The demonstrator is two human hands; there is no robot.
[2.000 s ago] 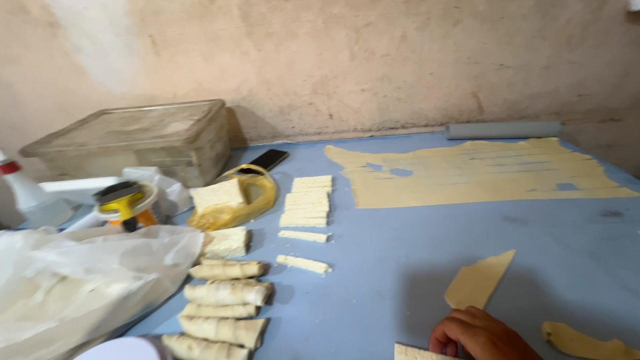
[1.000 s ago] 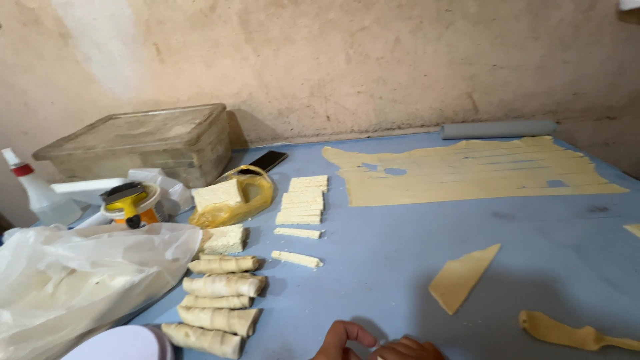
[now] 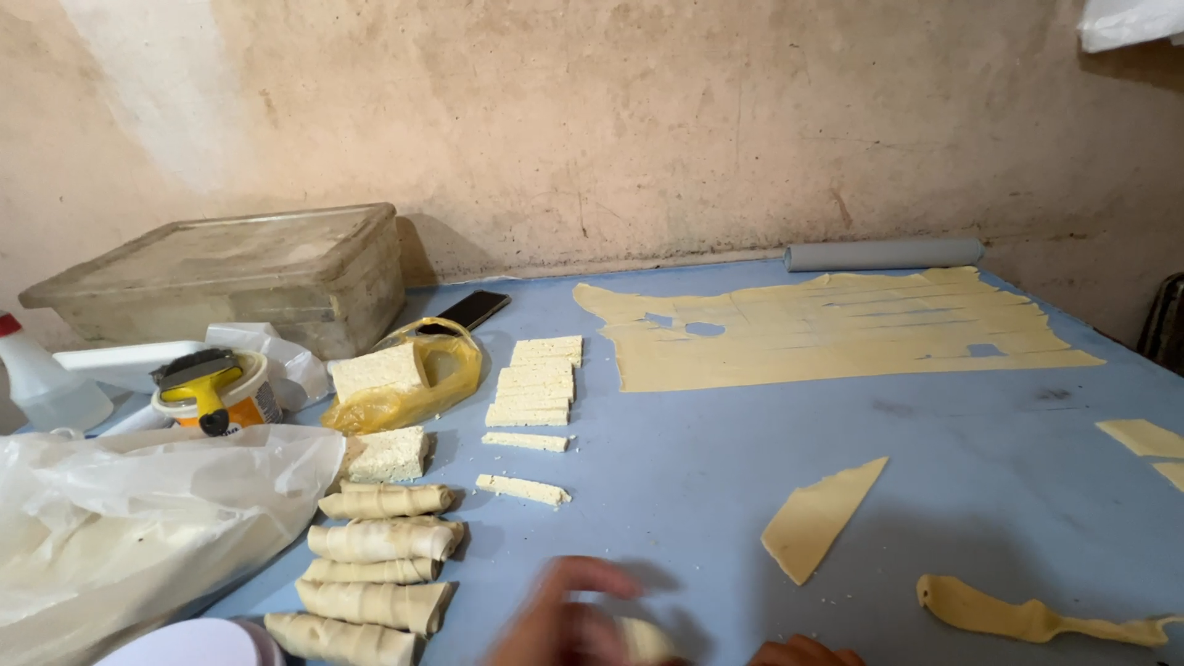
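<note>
My left hand is blurred at the bottom edge, its fingers around or over a pale piece of rolled dough; the grip is unclear. To its right only the knuckles of my right hand show, and what it touches is hidden. Several dough-wrapped rolls lie in a column left of my left hand. Above are two separate cheese sticks, a stack of cut cheese sticks and a cheese block on a yellow plastic bag. A pointed dough piece lies flat on the right.
A large cut dough sheet lies near the wall, below a grey pipe. A dough scrap is at lower right. Leftward are a lidded plastic box, phone, spray bottle, tub with yellow-handled scraper and plastic bag.
One second ago both hands were close together at the bottom edge. Now my left hand is raised and blurred beside the rolled dough, and my right hand sits lower and mostly out of view.
</note>
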